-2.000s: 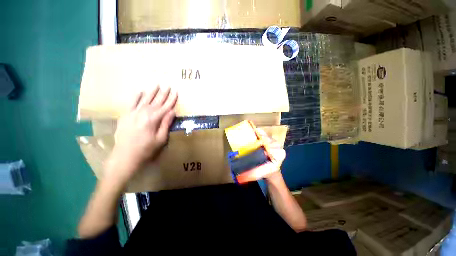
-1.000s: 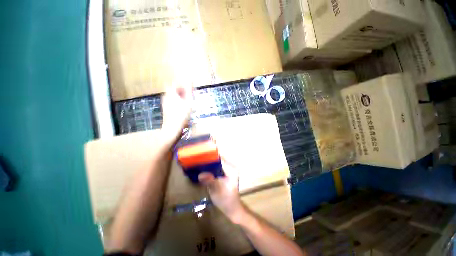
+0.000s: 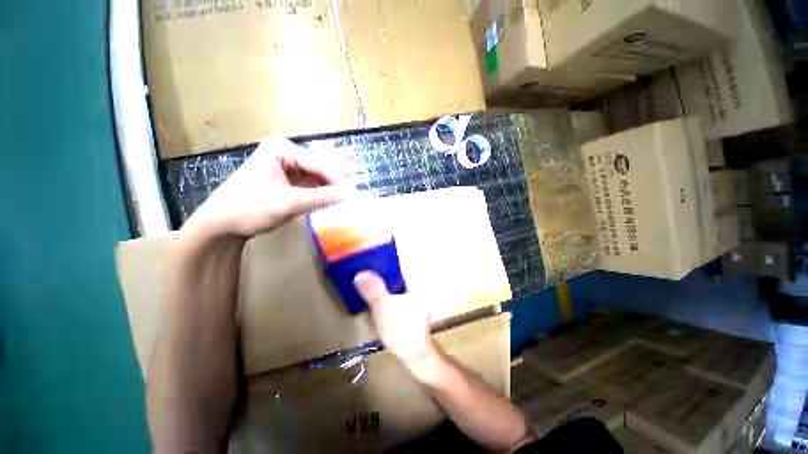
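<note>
The tape dispenser [image 3: 359,257], blue and orange, is held over the carton's far flap by my right hand [image 3: 403,328], with the thumb on its blue side. My left hand [image 3: 275,191] is at the flap's far edge, just up and left of the dispenser, with thumb and fingertips close together. Whether it pinches the tape end is too blurred to tell. The carton [image 3: 452,257] lies nearest me, its two long flaps folded in with a narrow dark gap between them. Shiny clear film or tape [image 3: 354,362] shows at the gap.
Two used tape cores [image 3: 474,152] lie on the black film-wrapped surface [image 3: 509,195] beyond the carton. A large carton [image 3: 248,80] lies behind. Printed cartons [image 3: 642,199] stand at right, flat boxes [image 3: 647,372] lower right. A green surface [image 3: 53,222] with a pale edge [image 3: 133,115] is at left.
The view has tilted forward from two seconds ago. The flaps have come closer together. The dispenser has moved from the near flap to the far flap, and my left hand has moved up beside it.
</note>
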